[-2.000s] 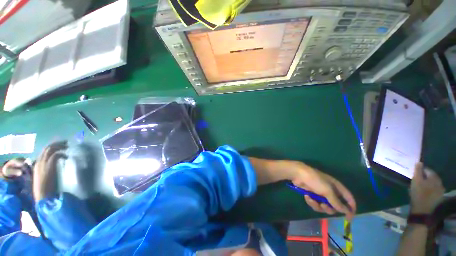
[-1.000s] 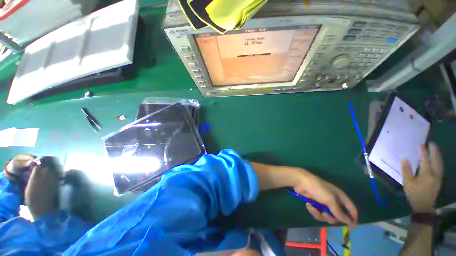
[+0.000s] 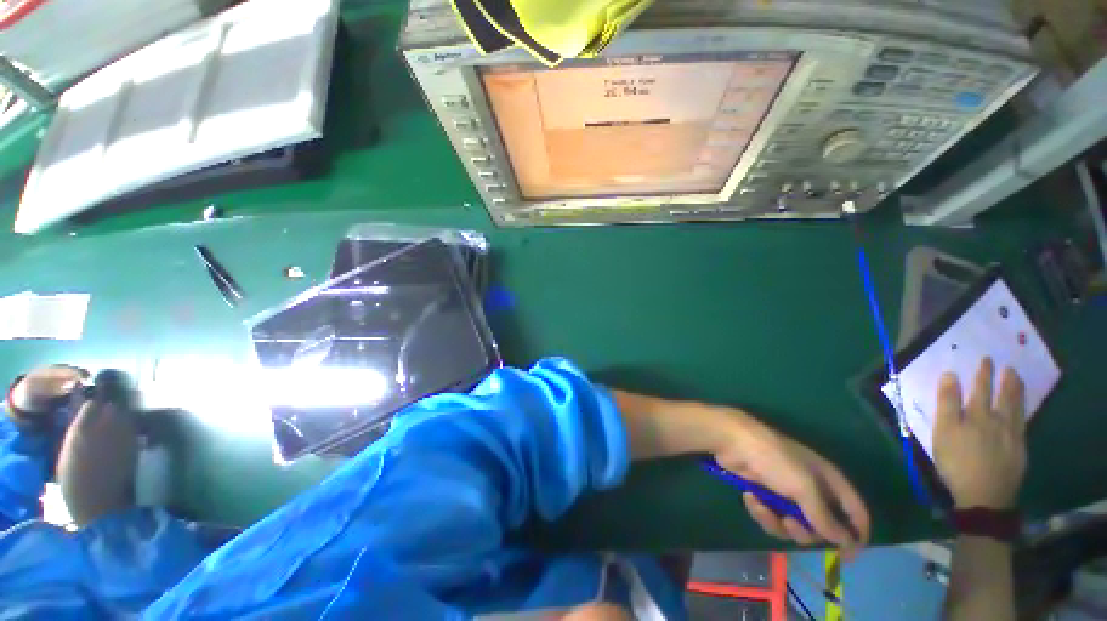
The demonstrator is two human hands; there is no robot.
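Note:
A tablet with a bright white screen [image 3: 1035, 364] lies tilted on the green mat at the right. My right hand [image 3: 978, 437] lies over the lower part of its screen with fingers spread, hiding part of it. A blue cable [image 3: 876, 303] runs from the instrument [image 3: 759, 182] down past the tablet's left edge. A grey plate [image 3: 941, 291] shows behind the tablet. My left hand [image 3: 795, 479] is near the bench's front edge, left of the tablet, with a dark-blue pen [image 3: 755, 490] held in its curled fingers.
Bagged dark tablets [image 3: 376, 340] lie left of centre. Tweezers [image 3: 220, 275] and a white ribbed panel [image 3: 182, 109] are farther left. Another person's hands [image 3: 97, 455] hold a small dark item at far left. A metal post [image 3: 1008, 164] stands behind the tablet. A yellow-and-black item [image 3: 565, 24] lies on the instrument.
The tablet has turned clockwise and exposed more of the grey plate. My right hand has moved from its lower right edge onto the screen. My left hand has barely moved. The instrument's displayed reading has changed.

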